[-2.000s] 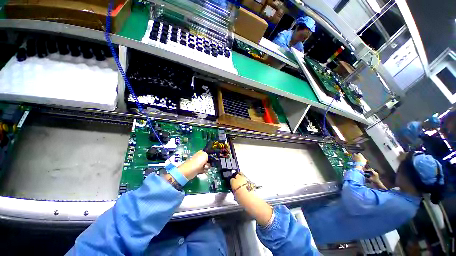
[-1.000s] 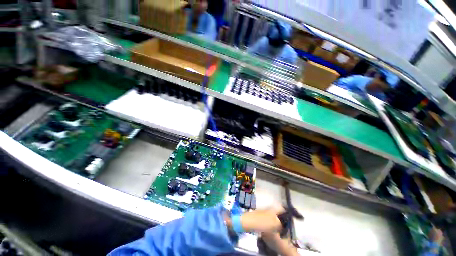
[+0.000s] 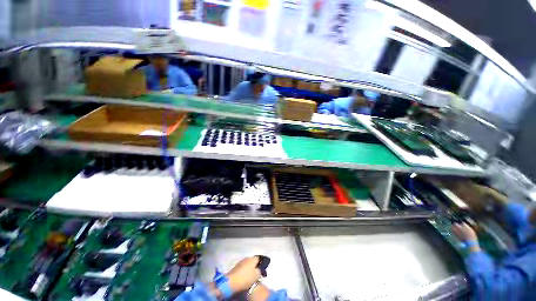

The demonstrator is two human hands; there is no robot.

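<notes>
A green circuit board [image 3: 146, 254] lies at the lower left, with dark round parts, white patches, a copper-orange coil and grey-black blocks near its right side. Another green board [image 3: 22, 258] lies close against its left side. My left hand [image 3: 242, 275], with a blue wrist strap, is right of the boards over the conveyor's pale surface. Its fingers are closed on a small black part [image 3: 263, 265]. My right hand [image 3: 257, 290] is low and close beside it, blurred and mostly cut off by the bottom edge; its fingers are hidden.
A dark bar [image 3: 305, 264] crosses the conveyor right of my hands. Beyond the rail [image 3: 329, 222] stand a foam tray [image 3: 117, 194], black bins [image 3: 214, 191] and a cardboard box [image 3: 314, 207]. Another worker's hand [image 3: 464, 231] is at the right. More workers sit behind the shelves.
The view has swung and tilted upward. My hands have left the board's right side, and the gap between the two boards has closed since one second ago. The dark bar now stands clear of my hands.
</notes>
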